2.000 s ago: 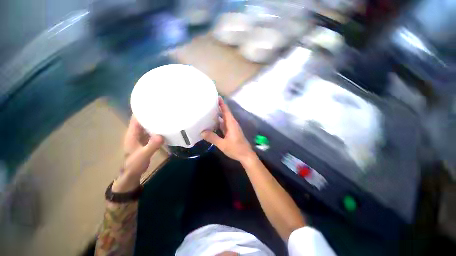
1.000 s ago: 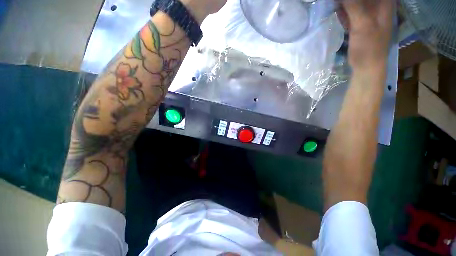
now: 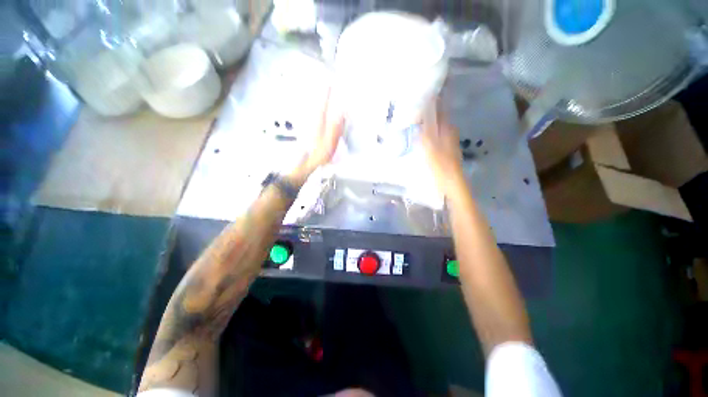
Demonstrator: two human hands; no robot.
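A glossy white housing (image 3: pixel 392 58) stands over the middle of the machine's silver plate (image 3: pixel 497 186), washed out by glare. Something clear shows at its lower edge. My left hand (image 3: pixel 327 139) is against its lower left side, and my right hand (image 3: pixel 439 139) is against its lower right side. Both hands are blurred and their fingertips are partly lost in the glare. Crinkled clear film (image 3: pixel 317 194) lies on the plate under and in front of the housing.
The front panel has a red button (image 3: pixel 369 264), a left green button (image 3: pixel 280 253) and a right green button (image 3: pixel 452 268), partly behind my right forearm. White bowls (image 3: pixel 182 81) with clear covers sit on cardboard (image 3: pixel 116 167) at left. A fan (image 3: pixel 621 62) and open carton (image 3: pixel 644 182) are at right.
The view has shifted, so the whole plate, the fan and the bowls now show. The white housing now shows between my hands; one second ago my hands were mostly beyond the top edge.
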